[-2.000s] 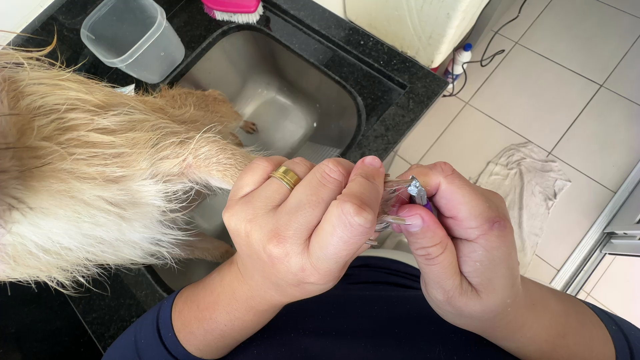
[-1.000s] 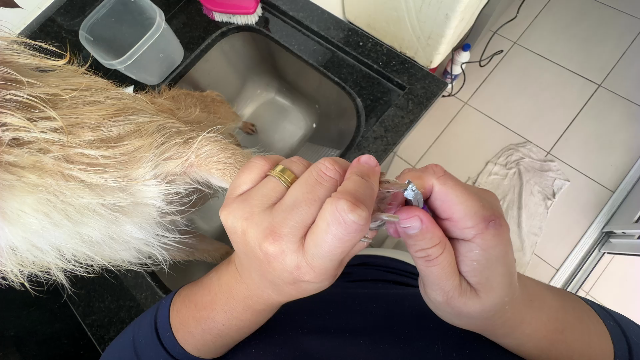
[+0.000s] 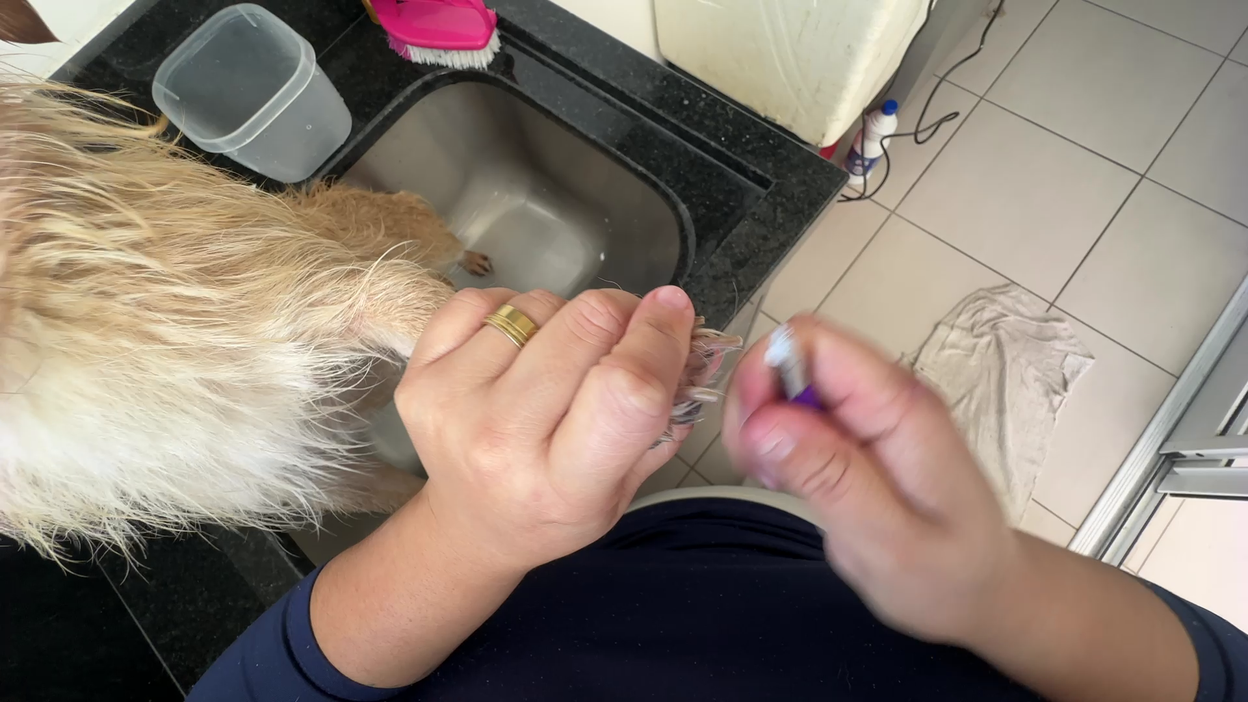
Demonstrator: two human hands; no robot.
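A wet dog with cream and tan fur [image 3: 195, 341] stands at the left, partly over the sink. My left hand [image 3: 546, 409], with a gold ring, grips one of its legs; the dog's paw [image 3: 697, 375] pokes out beyond my index finger with claws and wet hair showing. Just right of the paw, my right hand [image 3: 848, 439] holds a small tool with a metal tip and purple handle [image 3: 795, 370] between thumb and index finger. That hand is blurred and does not touch the paw. Most of the tool is hidden in it, so its kind is unclear.
A steel sink [image 3: 634, 175] in a black granite counter [image 3: 751, 244] holds another paw. A clear plastic tub [image 3: 292, 127] and a pink brush [image 3: 439, 24] stand beside it. On the tiled floor are a bottle [image 3: 871, 141], a cable [image 3: 936, 127] and a cloth [image 3: 1004, 361].
My right hand has moved right, away from the paw; in both earlier frames the tool's metal tip was against or close to the paw. My left hand keeps its grip.
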